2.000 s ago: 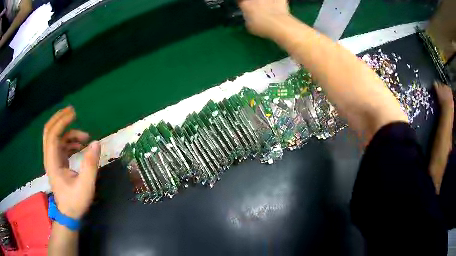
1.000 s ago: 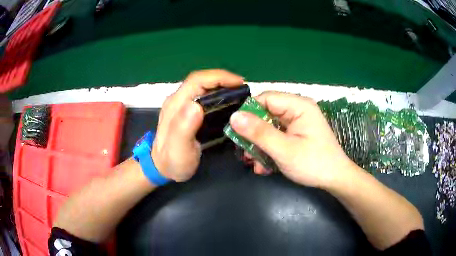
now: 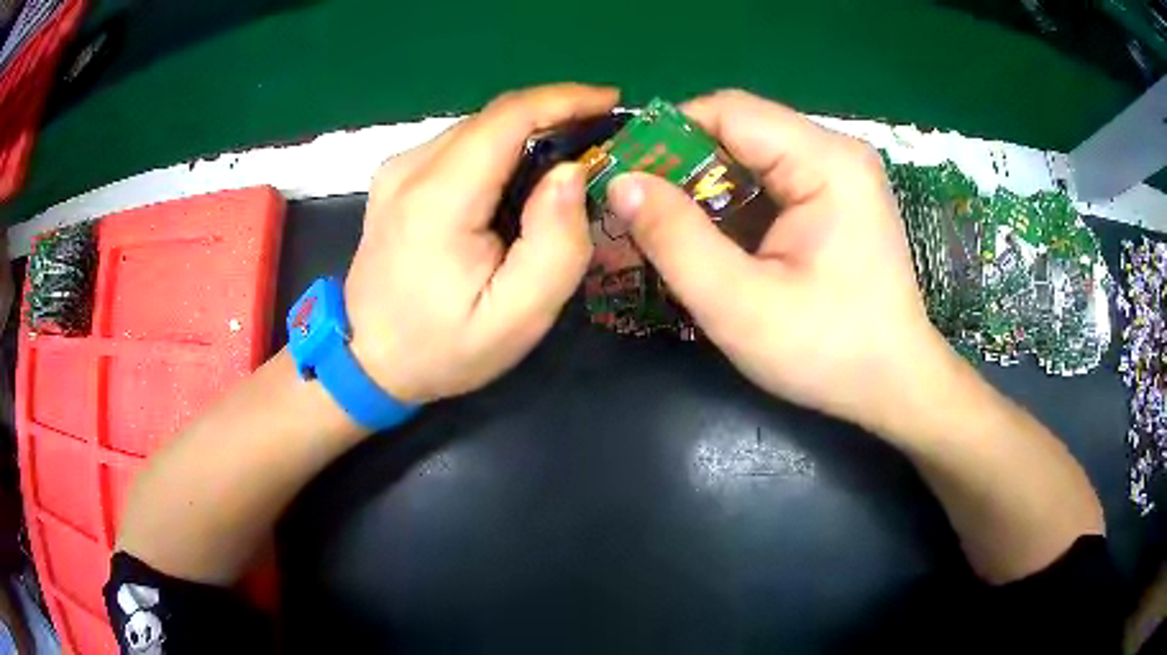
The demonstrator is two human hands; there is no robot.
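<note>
My left hand (image 3: pixel 442 243) grips a black phone housing (image 3: pixel 550 152), mostly hidden behind the fingers, with the thumb near a small orange strip (image 3: pixel 593 160). My right hand (image 3: pixel 806 250) holds a green circuit board (image 3: pixel 655 143) between thumb and fingers, tilted and against or just over the housing. Gold pads show at the board's right end. Whether the board is seated in the housing cannot be told. A row of boards (image 3: pixel 1005 262) leans on edge to the right, and part of it shows below the hands.
A red parts tray (image 3: pixel 179 371) lies at left with a dark green bundle (image 3: pixel 59 279) in its corner compartment. A white ledge (image 3: pixel 141 182) and green conveyor belt (image 3: pixel 384 58) run behind. Tiny loose components (image 3: pixel 1143 371) lie far right. A grey post (image 3: pixel 1133 134) stands at upper right.
Over two seconds, my hands came together holding the housing and a board. Since one second ago, both moved up in view, the board was turned, and my left thumb came up beside it.
</note>
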